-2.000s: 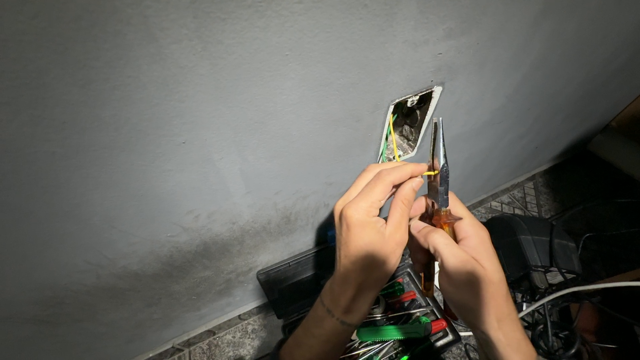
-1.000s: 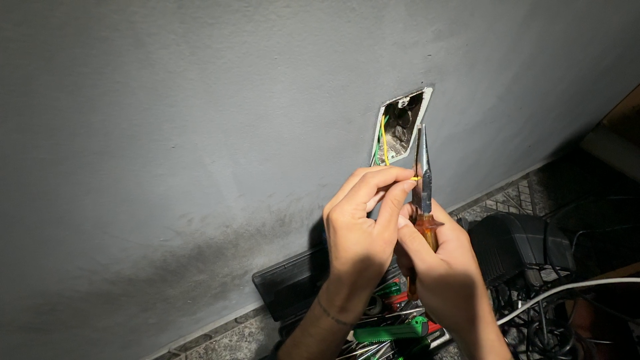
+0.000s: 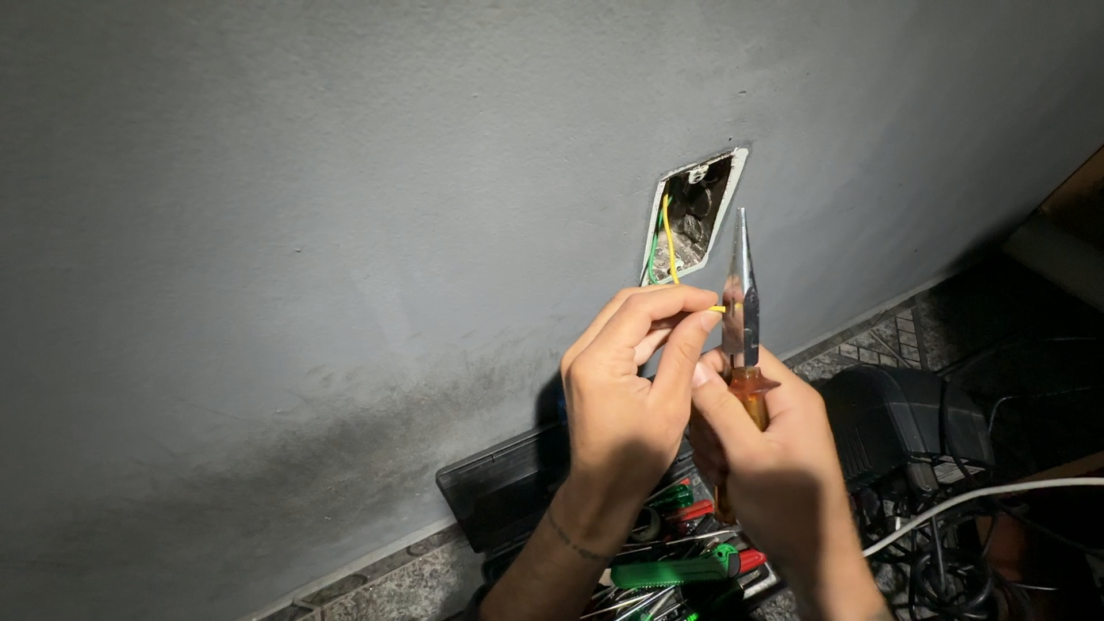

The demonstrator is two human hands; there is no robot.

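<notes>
My left hand point(image 3: 634, 379) pinches the end of a yellow wire point(image 3: 670, 246) between thumb and forefinger. The wire runs up into an open electrical box point(image 3: 697, 211) in the grey wall, where a green wire point(image 3: 653, 253) also shows. My right hand point(image 3: 772, 440) grips long-nose pliers point(image 3: 742, 293) by their amber handles, jaws pointing up. The yellow tip lies right at the side of the pliers' jaws, near the pivot; whether it touches the metal cannot be told. Part of the wire is hidden behind my left fingers.
Below my hands lies an open black toolbox point(image 3: 504, 483) holding screwdrivers and a green-handled tool point(image 3: 673, 569). To the right are a black plastic device point(image 3: 906, 423), tangled black cables point(image 3: 949, 561) and a white cable point(image 3: 975, 496). Tiled skirting point(image 3: 388, 569) runs along the wall's foot.
Two seconds ago the yellow wire reached into the pliers' jaws; now its short tip shows beside them. Both hands keep their holds.
</notes>
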